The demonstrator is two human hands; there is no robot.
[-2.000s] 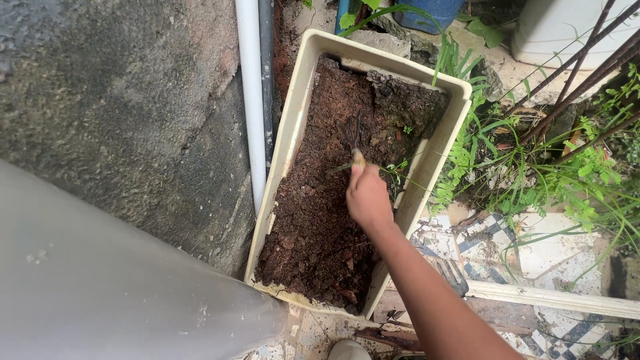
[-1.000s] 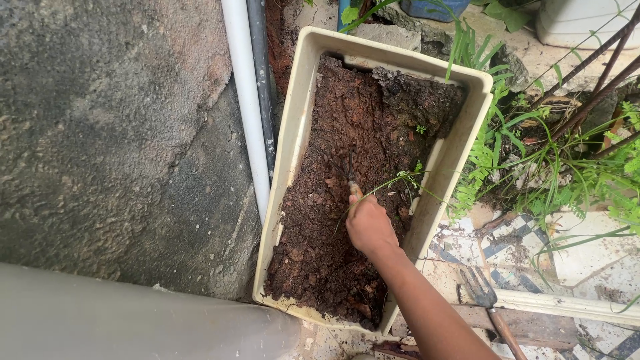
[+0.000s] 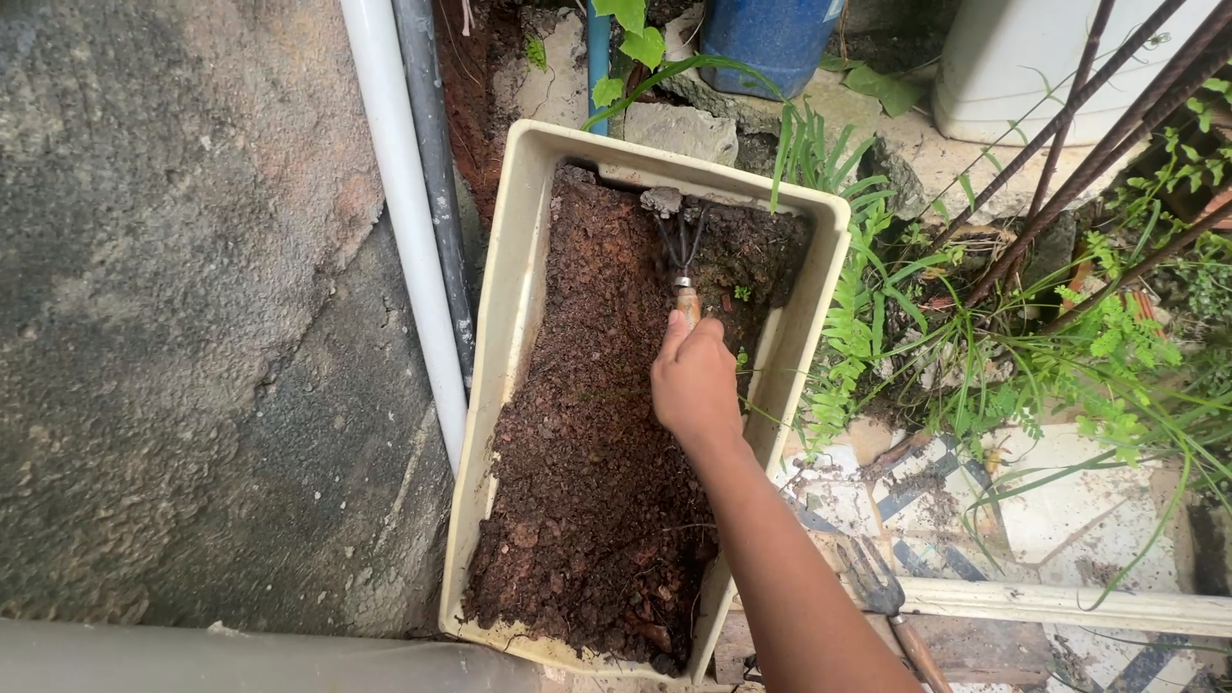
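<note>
My right hand [image 3: 700,383] is closed around the wooden handle of a small hand cultivator [image 3: 684,252]. Its dark metal tines touch the soil near the far end of a cream plastic planter box [image 3: 826,289]. Reddish-brown, crumbly soil [image 3: 597,414] fills much of the box, with a darker, lumpy patch at the far right. A grey clod [image 3: 661,200] lies against the tines. Tiny green seedlings [image 3: 742,293] stand right of the tool. My left hand is out of view.
A rough wall [image 3: 192,289] and a white pipe [image 3: 404,221] border the left side. Green plants [image 3: 866,298] and rusty rods [image 3: 1068,173] stand at right. A hand fork [image 3: 878,582] lies on the tiled floor. Behind are a blue container [image 3: 770,43] and a white one [image 3: 1020,72].
My right hand has moved with the cultivator toward the far end of the box. The long thin stem near the hand earlier no longer shows there.
</note>
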